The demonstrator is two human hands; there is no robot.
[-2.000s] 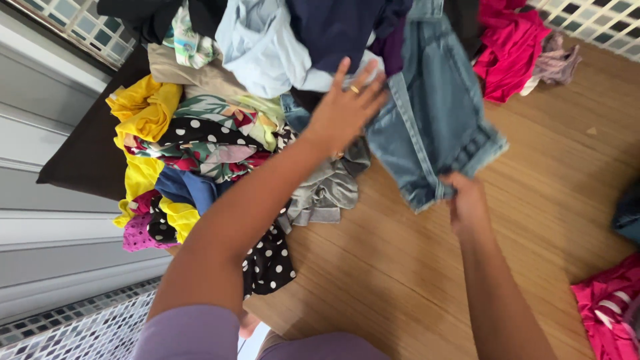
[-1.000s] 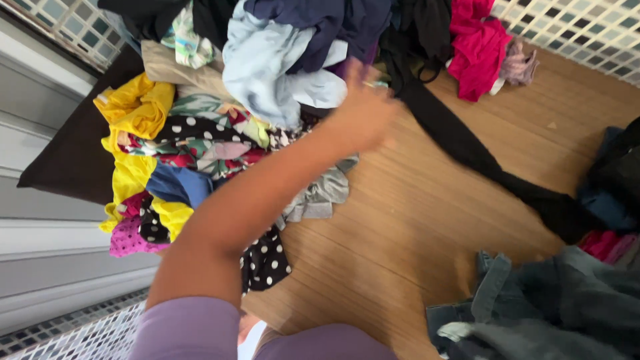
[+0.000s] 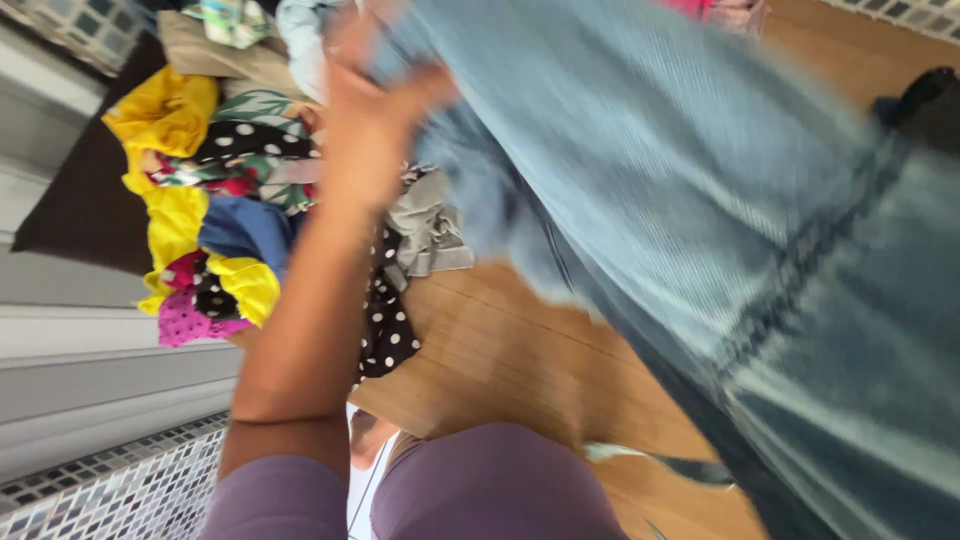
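Note:
A large blue denim garment (image 3: 637,172) stretches from the upper middle to the lower right, partly blurred and close to the camera. My left hand (image 3: 375,120), also blurred, is at its upper left edge, with the fingers and thumb apart; whether they grip the cloth is unclear. My right hand is not visible. Under and beside my left forearm lies a heap of clothes: a yellow garment (image 3: 176,112), a black cloth with white dots (image 3: 390,330), a blue cloth (image 3: 247,229), a grey garment (image 3: 431,225) and a magenta piece (image 3: 187,319).
A dark brown flat surface (image 3: 90,187) sticks out under the heap at the left. Light grey panels (image 3: 67,330) and a mosaic-tiled edge (image 3: 142,487) run along the left. Black clothing (image 3: 926,112) lies at the right on the wooden surface (image 3: 480,352). A bare foot (image 3: 367,439) shows below.
One second ago the denim lay at the lower right; now it spans the right side, raised near the camera. My left hand has moved to its upper edge. The right hand, visible two seconds ago, is out of sight.

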